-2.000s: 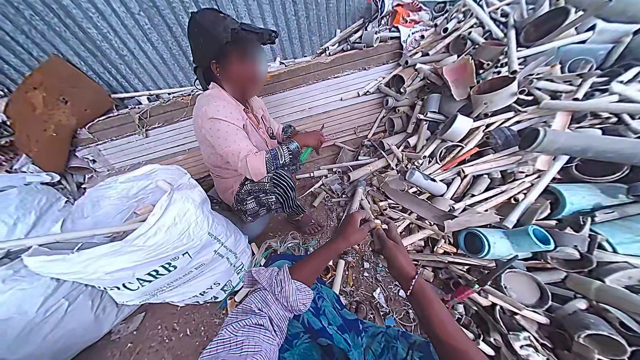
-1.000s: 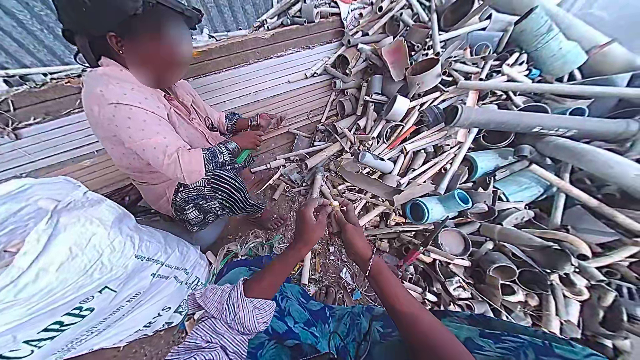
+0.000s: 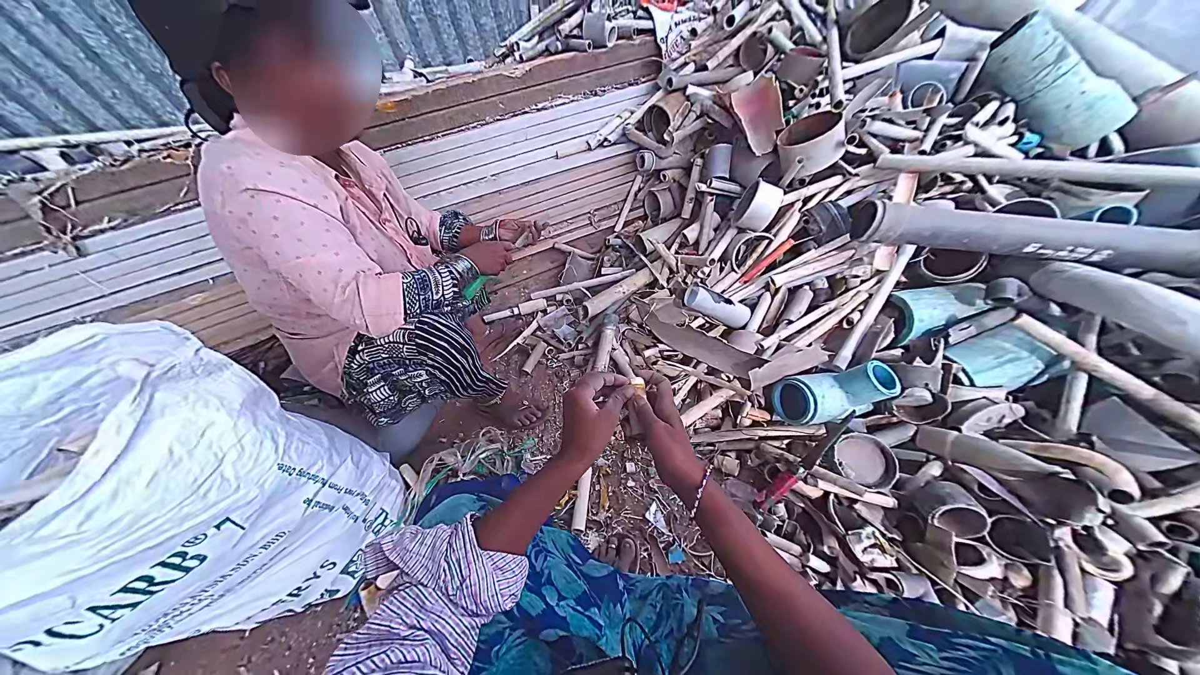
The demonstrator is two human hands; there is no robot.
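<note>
My left hand (image 3: 592,419) and my right hand (image 3: 667,433) meet in front of me, above my blue patterned cloth. Between their fingertips is a small yellow and white piece (image 3: 638,385), too small to name. The fingers of both hands close on it. Just beyond my hands a grey pipe (image 3: 607,345) points away from me, its near part hidden behind them. A short white pipe piece (image 3: 717,307) and a blue pipe fitting (image 3: 837,392) lie on the heap to the right.
A heap of scrap plastic pipes (image 3: 806,253) fills the right side. At left sits another person in a pink shirt (image 3: 291,234), hands by a thin pipe. A white woven sack (image 3: 216,469) bearing writing bulges at lower left. Stacked long strips (image 3: 525,141) run behind, below a corrugated metal sheet (image 3: 70,66).
The view has shifted nearer to the seated person and the heap. My hands stay together, and their fingertips now show a yellow and white piece between them.
</note>
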